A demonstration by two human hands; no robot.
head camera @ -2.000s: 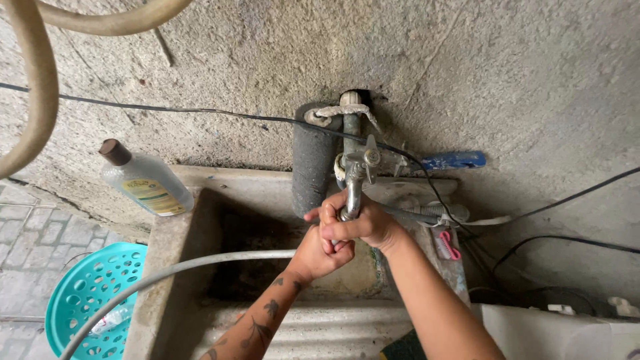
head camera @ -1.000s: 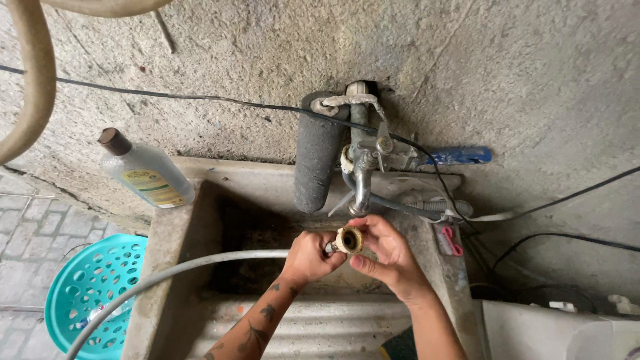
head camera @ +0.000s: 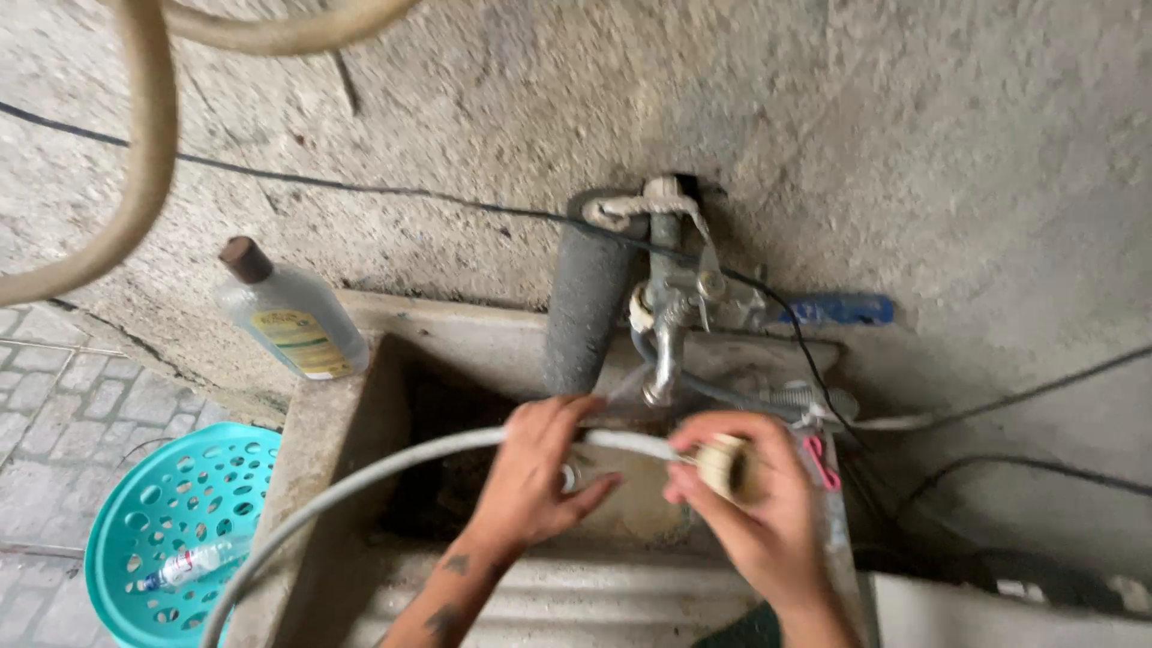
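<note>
A grey hose (head camera: 360,490) arcs from the lower left across the concrete sink (head camera: 432,319) and ends in a cream-coloured threaded fitting (head camera: 723,465). My right hand (head camera: 751,504) grips the hose end at this fitting, whose opening faces right. My left hand (head camera: 544,472), blurred, is over the hose further left, thumb and fingers apart; the hose passes beneath it. Above and between the hands, the metal faucet (head camera: 668,351) points down with its spout bare. A dark grey foam-like cylinder (head camera: 589,306) hangs left of the faucet.
A clear bottle with a brown cap (head camera: 297,319) stands on the sink's left corner. A turquoise perforated basket (head camera: 108,540) holding a plastic bottle (head camera: 193,562) is at lower left. Black cable (head camera: 360,187) crosses the wall. A blue object (head camera: 841,309) and pink clip (head camera: 821,463) are at right.
Two seconds ago both hands were clasped at the faucet spout; a second ago both held the hose end below it. Now my left hand has let go of the end and moved left along the hose.
</note>
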